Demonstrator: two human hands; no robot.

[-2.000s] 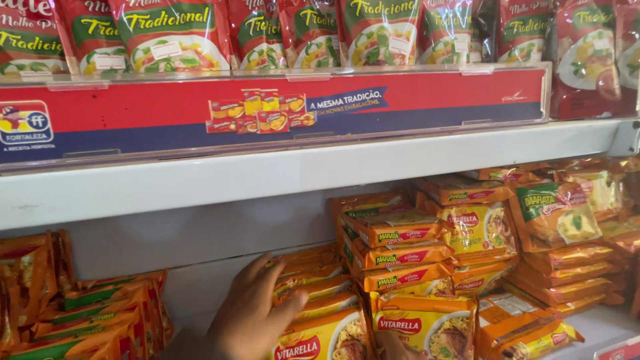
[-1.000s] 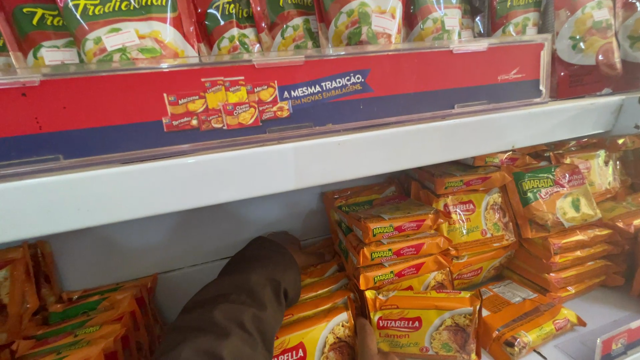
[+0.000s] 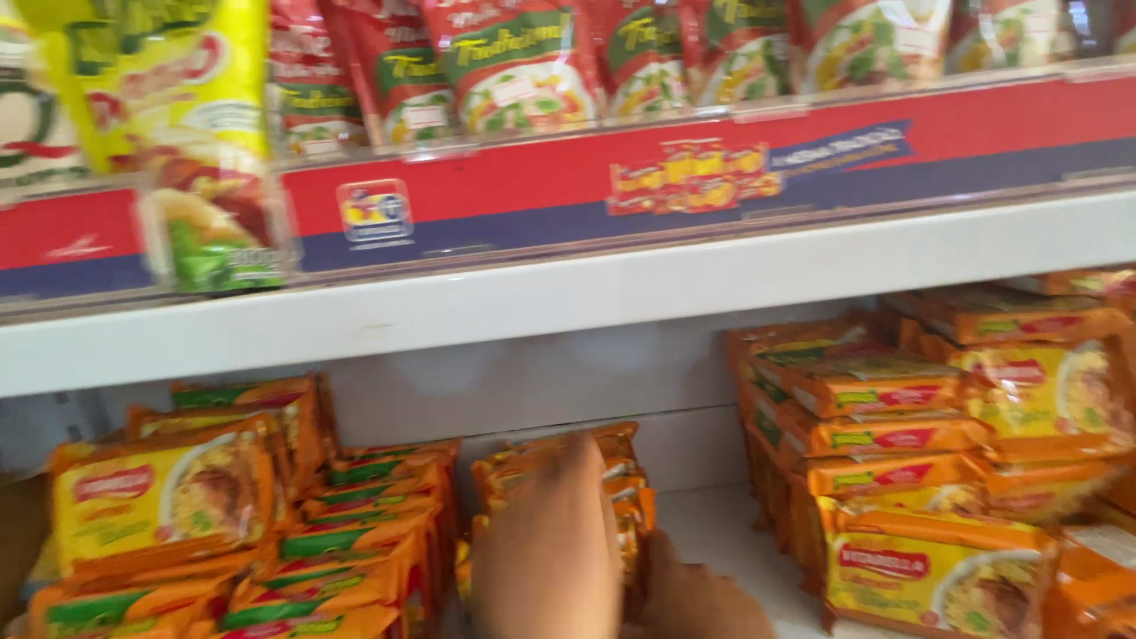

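Note:
Blurred by motion, my left hand [image 3: 550,541] reaches over a row of orange instant noodle packets [image 3: 612,444] at the lower middle of the shelf. On the right side of that row is my right hand [image 3: 701,586], low in the view. Both hands are at or against these packets; their fingers are mostly hidden or smeared, so the grip cannot be made out. To the left stand slanted noodle packets [image 3: 355,541] with green and red ends. A yellow-fronted noodle packet [image 3: 932,568] leans before the stack on the right.
A white shelf edge [image 3: 568,271] with a red and blue plastic strip crosses above the hands. Red sauce pouches [image 3: 515,67] line the upper shelf, and a yellow pouch [image 3: 209,142] hangs over its edge. Stacked noodle packets [image 3: 887,435] rise at the right, with another packet [image 3: 160,497] far left.
The row of packets between my hands now stands apart from the right stack, beside the left packets; it was against that stack before. The view has swung left.

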